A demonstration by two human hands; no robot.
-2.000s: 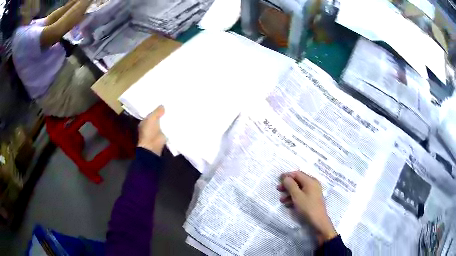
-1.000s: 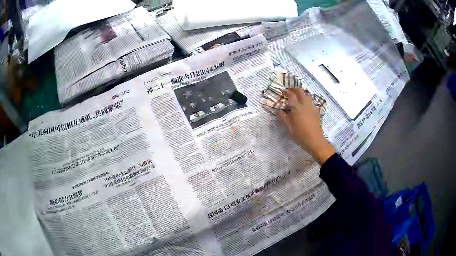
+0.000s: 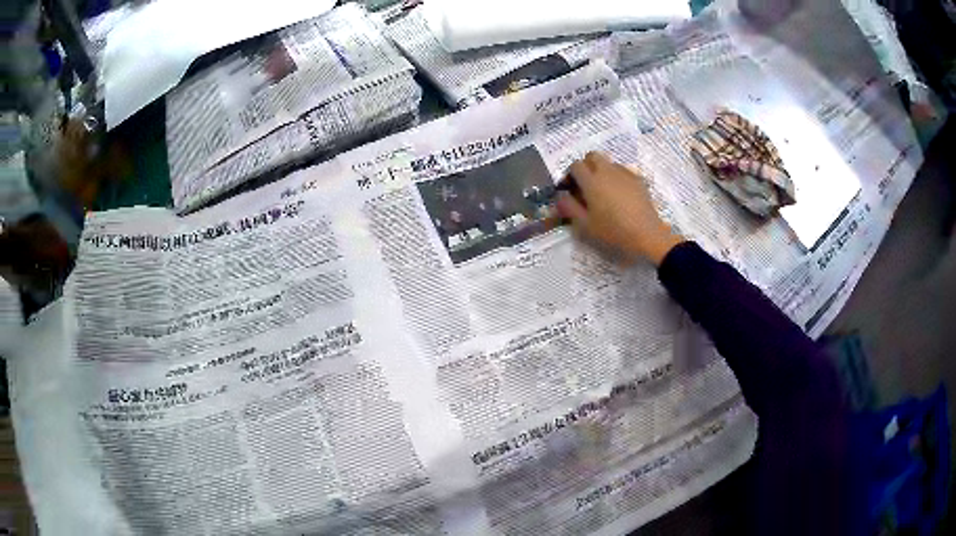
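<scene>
My right hand point(image 3: 621, 213) is over the right end of the dark photo on the spread newspaper point(image 3: 398, 335). Its fingertips are closed around a small black object point(image 3: 567, 190), mostly hidden by the fingers. The silver-white metal panel point(image 3: 830, 173) lies on the newspaper at the right. The crumpled checked cloth point(image 3: 744, 165) lies on the panel and covers its cutout. My left hand is out of the picture.
A folded newspaper stack point(image 3: 299, 99) lies behind on the green bench. White sheets point(image 3: 199, 47) lie at the back left, and a white stack point(image 3: 556, 21) at the back centre. A blue crate point(image 3: 912, 455) is at the lower right, beyond the bench edge.
My right hand has let go of the cloth, which now lies on the panel, and has closed on the small black object. Earlier, my left hand was at the white sheets; it has left view.
</scene>
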